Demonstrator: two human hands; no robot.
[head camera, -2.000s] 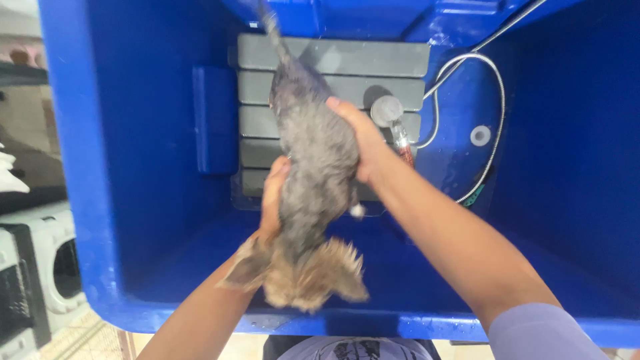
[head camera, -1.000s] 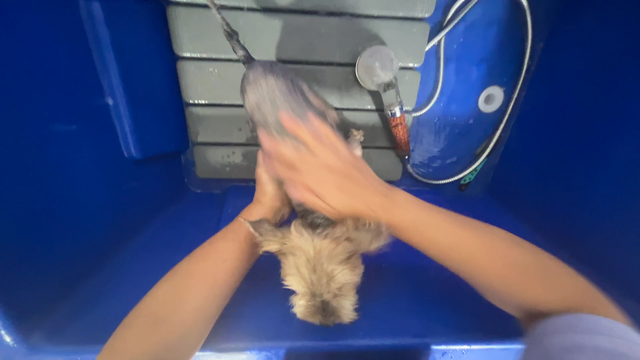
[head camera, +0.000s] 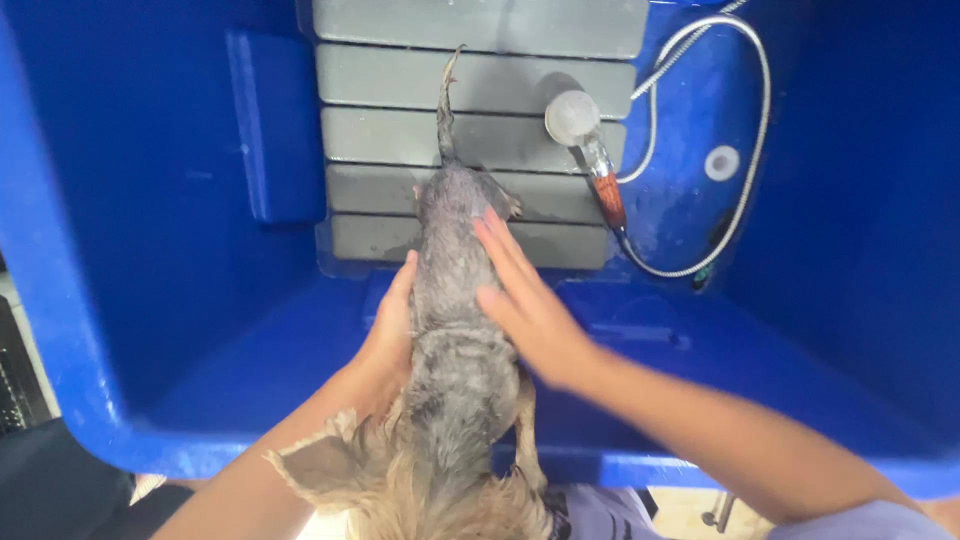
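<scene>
A small wet dog (head camera: 457, 300) with grey body fur and a tan head stands in a blue plastic tub (head camera: 180, 315), its tail toward the far side and its head at the near rim. Its near front leg reaches down by the rim. Against the left flank lies my left hand (head camera: 390, 322), partly hidden by the body. My right hand (head camera: 529, 311) rests on the right side of the back, fingers spread and pointing forward. A shower head (head camera: 574, 118) with a transparent neck and orange-brown handle lies on grey slats (head camera: 472, 139), right of the tail.
A metal shower hose (head camera: 763, 112) loops on the right side of the tub around a round white drain fitting (head camera: 721, 163). A raised blue block (head camera: 277, 127) juts out at the left wall. The tub's near rim (head camera: 180, 454) runs below my forearms.
The dog's head has come nearer to the bottom edge of the view, over the near rim. My right hand has moved from across the dog's back to its right side.
</scene>
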